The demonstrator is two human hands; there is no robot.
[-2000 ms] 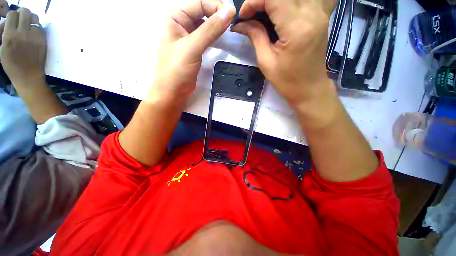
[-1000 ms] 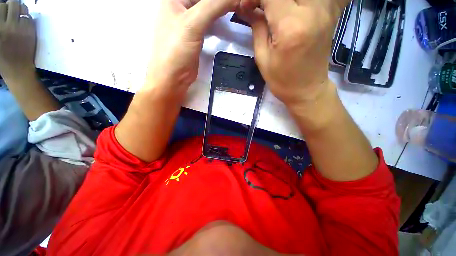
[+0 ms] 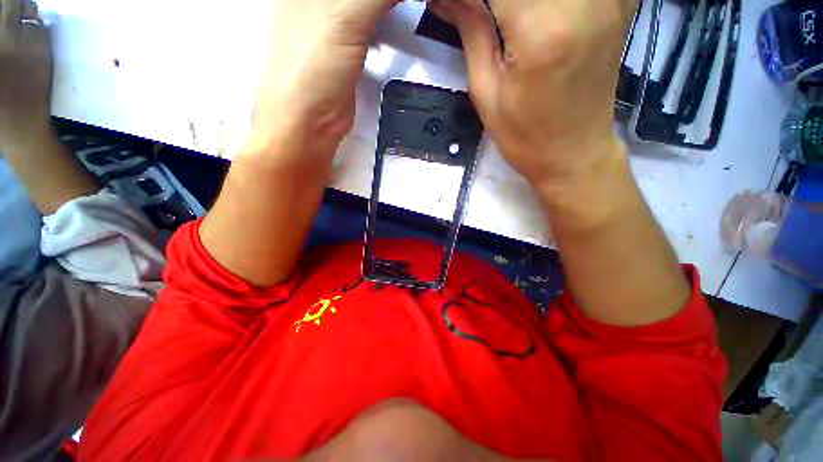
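A phone mid-frame point(image 3: 422, 137) leans between the table edge and the red shirt, its black camera-end plate away from me and its window open. My left hand point(image 3: 320, 68) is above and left of it, its fingertips cut off by the top edge. My right hand point(image 3: 546, 86) is above and right of it, fingers curled near the top edge. A flat black sheet point(image 3: 438, 27) shows beside the right fingertips; whether they grip it or it lies on the table cannot be told. Neither hand visibly touches the mid-frame.
Other mid-frames point(image 3: 722, 86) overlap on the white table point(image 3: 180, 90) at the right. A blue-purple pack point(image 3: 794, 41), a green-labelled bottle point(image 3: 805, 131) and a clear bottle point(image 3: 753, 221) stand at the right edge. Another person's hand point(image 3: 25, 77) rests at the far left.
Both hands have moved up, so the left fingertips are now out of the picture. More of the black sheet shows. The mid-frame and other table things sit slightly shifted in view.
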